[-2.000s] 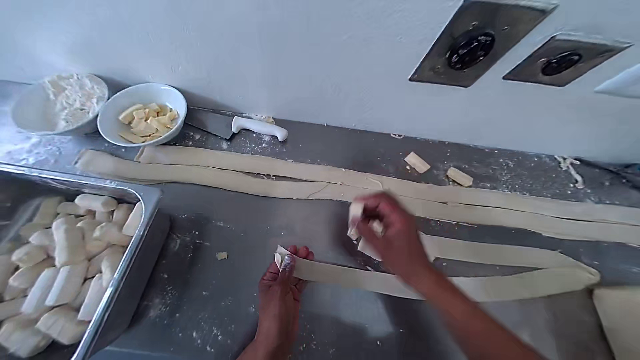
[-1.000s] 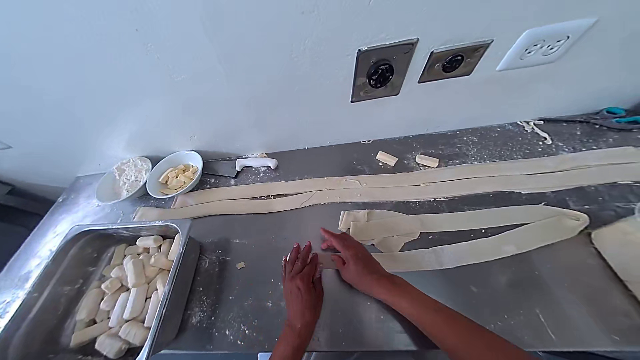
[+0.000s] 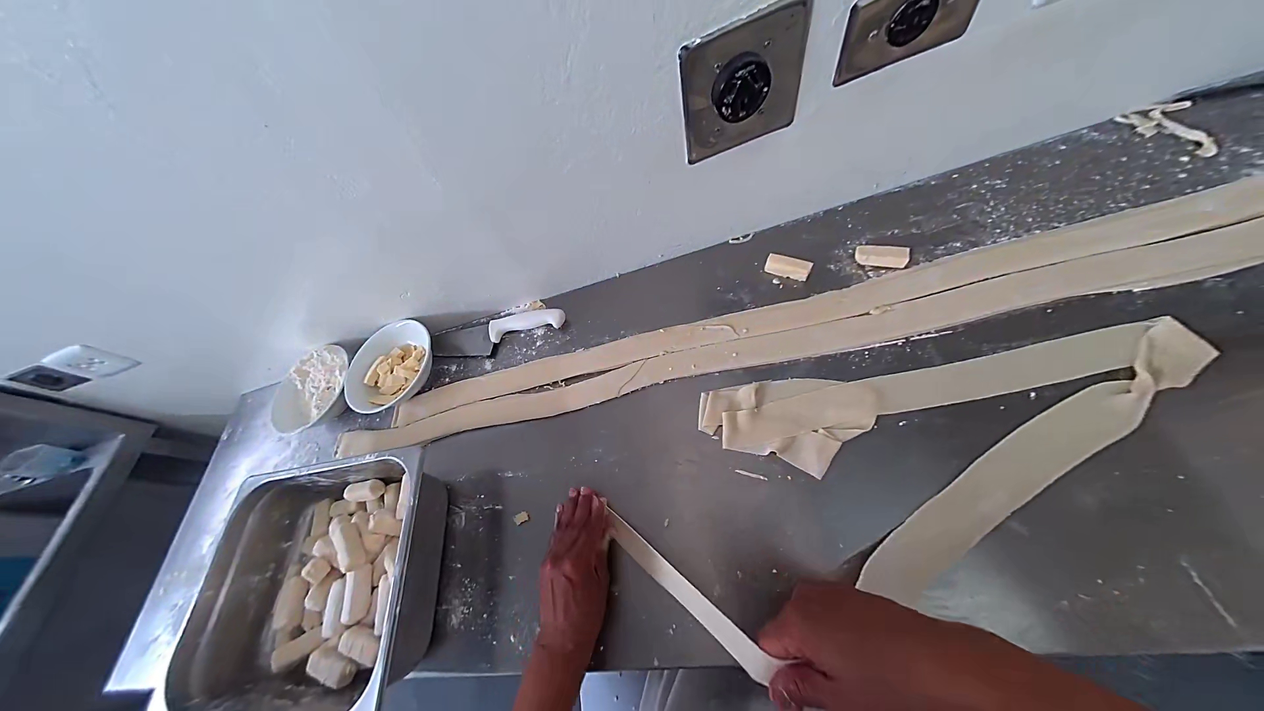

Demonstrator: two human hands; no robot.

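My left hand (image 3: 576, 568) lies palm down on the metal worktop, fingertips pressing the far end of a dough strip (image 3: 681, 590). My right hand (image 3: 839, 642) grips that strip at the near edge of the worktop, where it is drawn narrow between the hands. From the right hand a wider stretch (image 3: 997, 474) runs up to a fold at the right, then back left to a bunched, folded end (image 3: 800, 415). Two long flat dough strips (image 3: 790, 336) lie side by side behind it. Whether anything is under the left palm is hidden.
A steel pan (image 3: 420, 553) of dough-coloured pieces stands at the left. Behind it are a bowl of white flour-like stuff (image 3: 286, 415), a bowl of yellow pieces (image 3: 420, 341) and a white-handled knife (image 3: 528, 322). Two pale sticks (image 3: 788, 267) lie near the wall, which has sockets (image 3: 743, 87).
My right hand has moved away from my left, toward the near edge, with the dough strip. The strip's right part now bends down toward it. The view has tilted and shifted.
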